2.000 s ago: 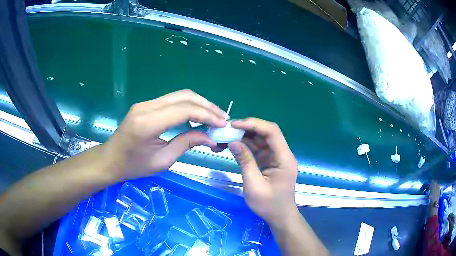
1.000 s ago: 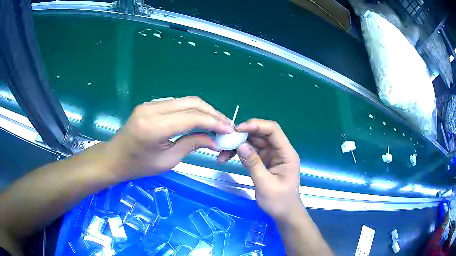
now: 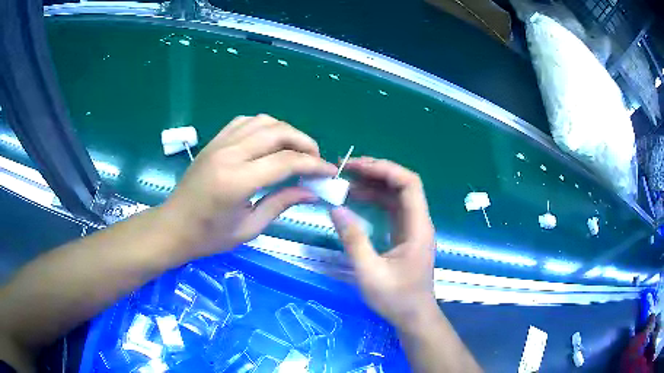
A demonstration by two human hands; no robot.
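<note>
A white plastic unit with a thin pale stem pointing up is between my hands, above the belt's near edge. My left hand holds the unit's left side between thumb and fingers. My right hand is beside its right side, thumb below and fingers curled behind; blur hides whether they touch it. Clear covers lie loose in the blue bin below my hands.
The green belt carries one white unit left of my hands and several at right, including one. A grey post slants at left. A paper slip and small white piece lie lower right. A large whitish bag stands beyond.
The units on the right of the belt have moved left. A white unit now shows left of my left hand. The held unit has tilted, and my right fingers have opened slightly around it.
</note>
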